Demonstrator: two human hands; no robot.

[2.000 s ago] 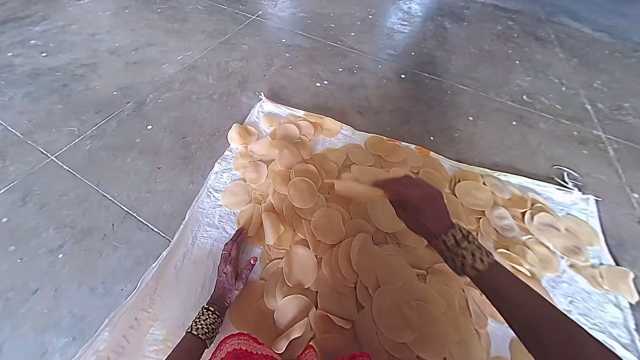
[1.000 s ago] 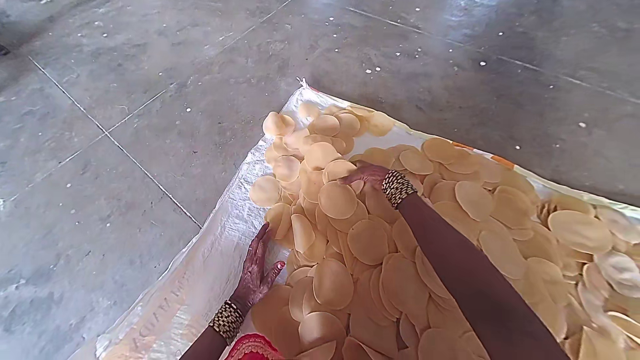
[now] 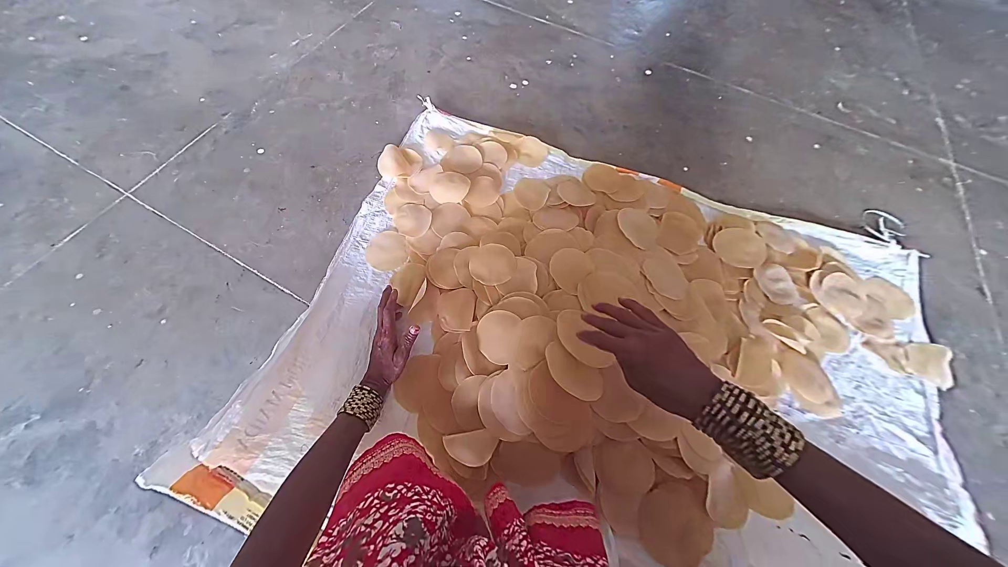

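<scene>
A broad heap of thin, round, tan discs (image 3: pixel 551 315), which look like papads, lies overlapped on a white woven plastic sheet (image 3: pixel 315 354). My left hand (image 3: pixel 387 342) rests at the heap's left edge, on the sheet beside the discs, fingers apart and holding nothing. Over the middle right of the heap is my right hand (image 3: pixel 650 350), palm down with fingers spread, on or just above the discs; no disc shows in its grasp. Wide gold-patterned bangles are on both wrists. Some discs at the right end of the heap look curled.
Grey concrete floor (image 3: pixel 197 236) with pale lines and small white specks surrounds the sheet. A thin loop of cord (image 3: pixel 883 226) lies by the sheet's right corner. Red patterned cloth (image 3: pixel 409 504) covers my lap at the heap's near side.
My right hand has moved from the heap's upper left part back toward me and to the right. My left hand stays at the left edge. The view has shifted.
</scene>
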